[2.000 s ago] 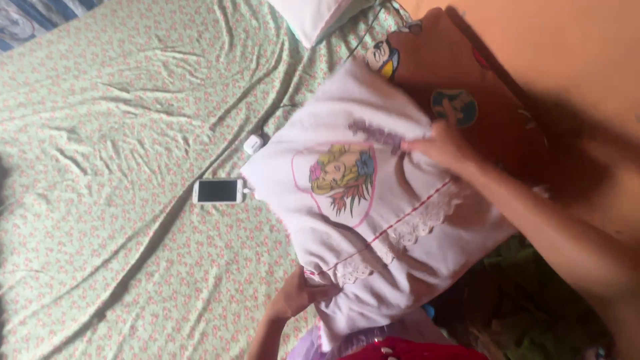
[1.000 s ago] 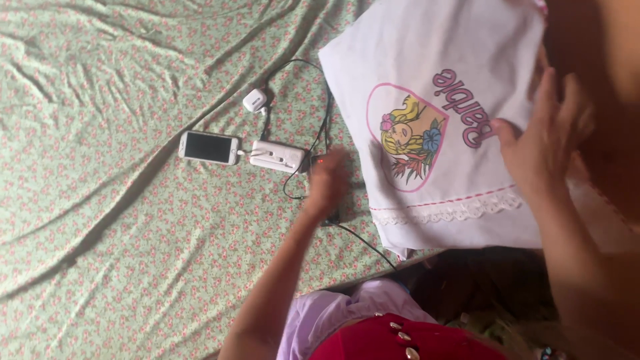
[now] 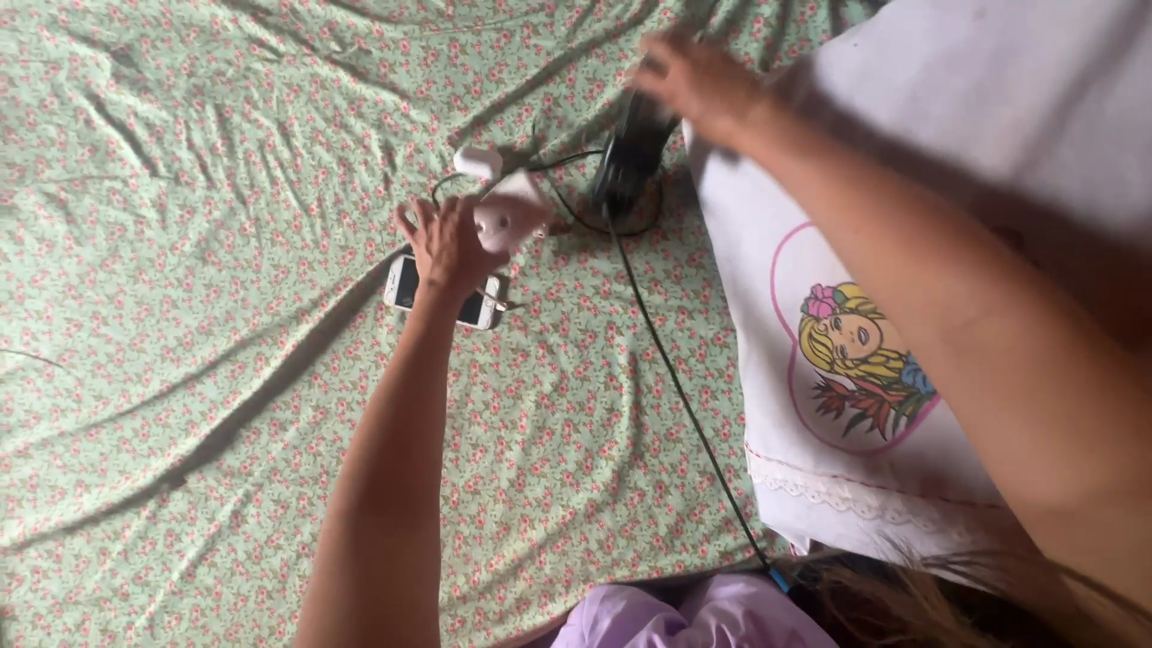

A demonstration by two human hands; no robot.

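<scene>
My left hand [image 3: 448, 247] has its fingers around the edge of a white power bank or adapter box [image 3: 511, 216], which is blurred and tilted. Under that hand, on the floral sheet, lies a white smartphone [image 3: 406, 281] with a dark screen. A small white charger plug [image 3: 478, 162] rests just beyond. My right hand [image 3: 697, 85], blurred, is over a black device [image 3: 627, 162] with a cable; whether it grips it is unclear. Below my right forearm lies a white pillowcase [image 3: 756, 378] with a printed figure and lace trim.
A green floral bedsheet [image 3: 225, 378], wrinkled, spreads under everything. A black cable [image 3: 666, 351] runs from the black device to the near edge, where a blue connector [image 3: 778, 579] shows. Lilac fabric [image 3: 693, 616] and strands of hair are at the bottom.
My right hand has left the pillowcase and moved over to the black device. My left hand has moved to the white box, which is now tilted. The pillowcase was lifted two seconds ago.
</scene>
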